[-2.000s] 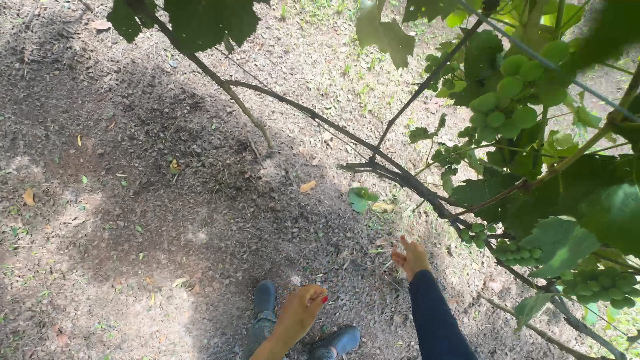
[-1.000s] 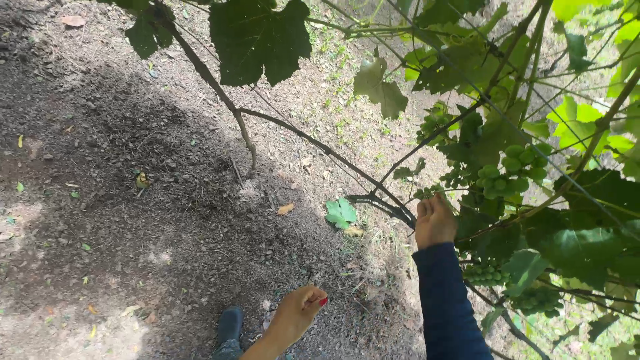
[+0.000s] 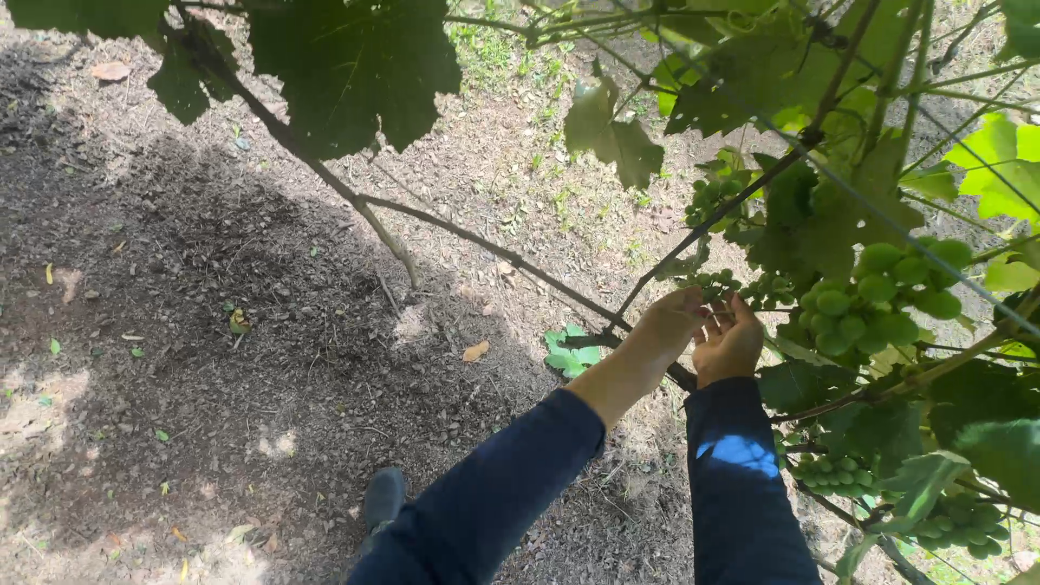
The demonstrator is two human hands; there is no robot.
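My left hand [image 3: 662, 325] reaches up and right to a small cluster of green grapes [image 3: 715, 284] on the vine, its fingertips at the near edge of the cluster. Just right of it, my right hand [image 3: 729, 337] is turned palm up with curled fingers below the same cluster. The fingertips of both hands almost meet, and whether they grip a stem or a grape cannot be made out. A larger bunch of green grapes [image 3: 877, 296] hangs to the right of my hands.
A woody vine branch [image 3: 504, 253] runs diagonally to my wrists. Thin wires [image 3: 886, 219] cross the foliage at right. Big grape leaves [image 3: 349, 73] hang at the top. More grape bunches [image 3: 963, 520] show lower right. My boot [image 3: 384, 497] stands on ground with dry litter.
My left hand has risen from low beside my boots to the small grape cluster, next to my right hand. My right hand has also moved up to the vine since the earliest frame.
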